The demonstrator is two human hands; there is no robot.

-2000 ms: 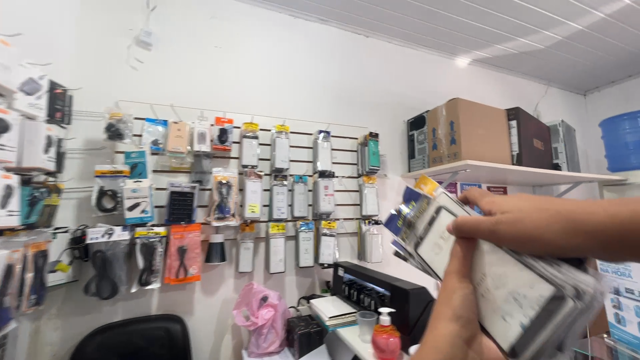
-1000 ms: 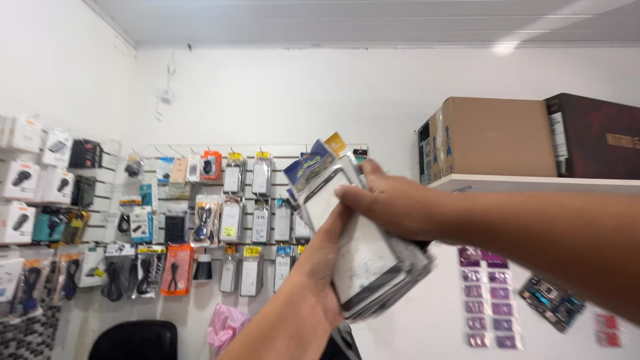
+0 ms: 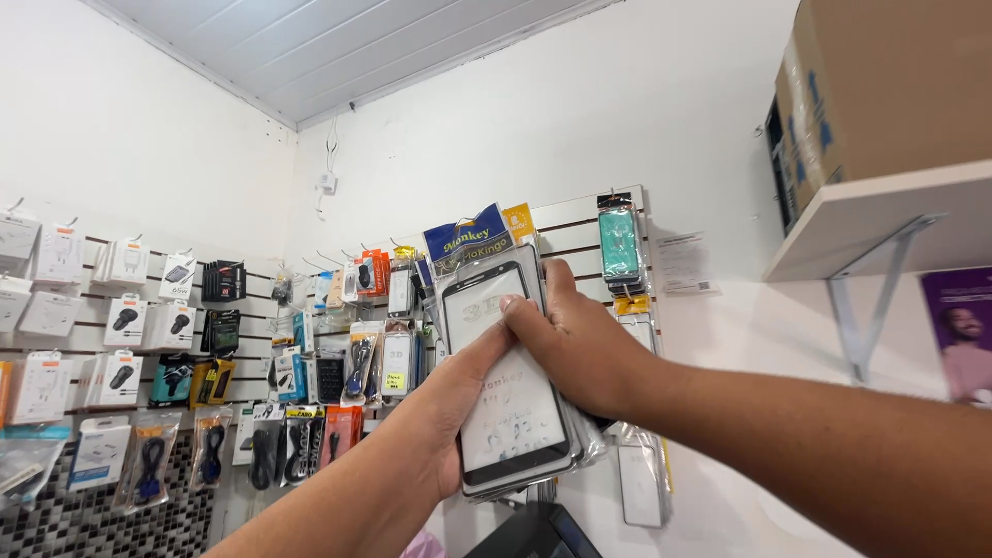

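Observation:
A stack of packaged phone screen protectors (image 3: 515, 411) in clear plastic sleeves, with blue and yellow header cards at the top, is held up in front of the wall display. My left hand (image 3: 457, 395) grips the stack from its left and lower side, thumb on the front sleeve. From the right, my right hand (image 3: 573, 341) wraps the upper edge, its thumb also on the front. The two thumbs meet near the middle of the front protector. Fingers behind the stack are hidden.
A slatted display panel (image 3: 573, 211) with hooks holds more screen protectors (image 3: 620, 244), cables (image 3: 360, 360) and boxed chargers (image 3: 124, 322). At the upper right, a cardboard box (image 3: 899, 85) sits on a white shelf (image 3: 891, 205) with a metal bracket. Below the stack is a black device (image 3: 535, 535).
The view has swung and come closer to the wall display. Both hands still hold the stack, which now stands more upright than two seconds ago.

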